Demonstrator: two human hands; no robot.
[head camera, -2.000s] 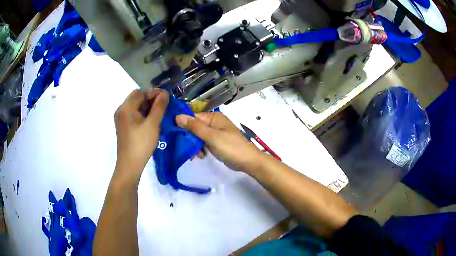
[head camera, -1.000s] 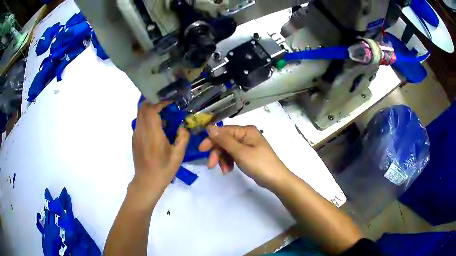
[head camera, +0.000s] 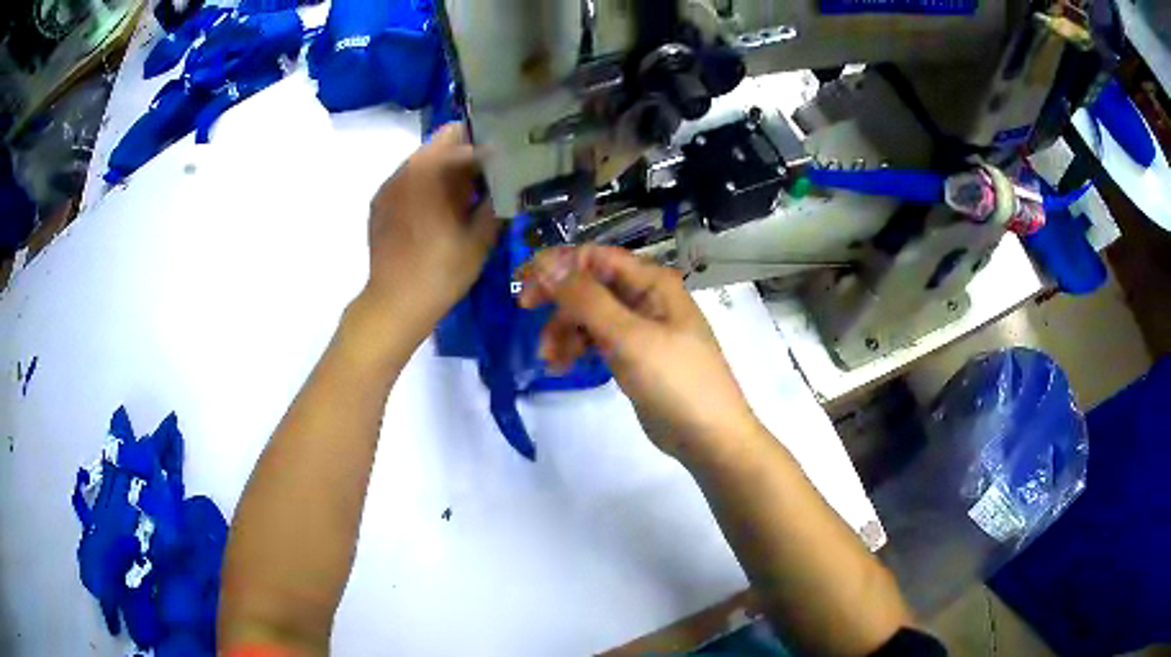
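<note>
A blue pouch (head camera: 498, 315) hangs at the needle area of the off-white sewing machine (head camera: 514, 77), with a loose strap end hanging over the white table. My left hand (head camera: 430, 231) is at the pouch's left upper edge beside the machine head; its fingertips are partly hidden. My right hand (head camera: 629, 321) is in front of the needle area at the pouch's right side, fingers bent; whether it pinches the fabric is unclear. Blue binding tape (head camera: 880, 184) runs from the wrapped guide roll (head camera: 982, 195) to the dark folder (head camera: 732, 170).
Blue pouch piles lie at the lower left (head camera: 154, 552) and upper left (head camera: 238, 58). Another blue pouch with white lettering (head camera: 372, 51) is behind the machine head. A clear plastic bag with blue contents (head camera: 1027, 449) is on the floor at right.
The view has shifted, so the machine appears further right. My left hand has moved up beside the machine head, and my right hand has moved up over the needle area. The yellowish piece is now hidden.
</note>
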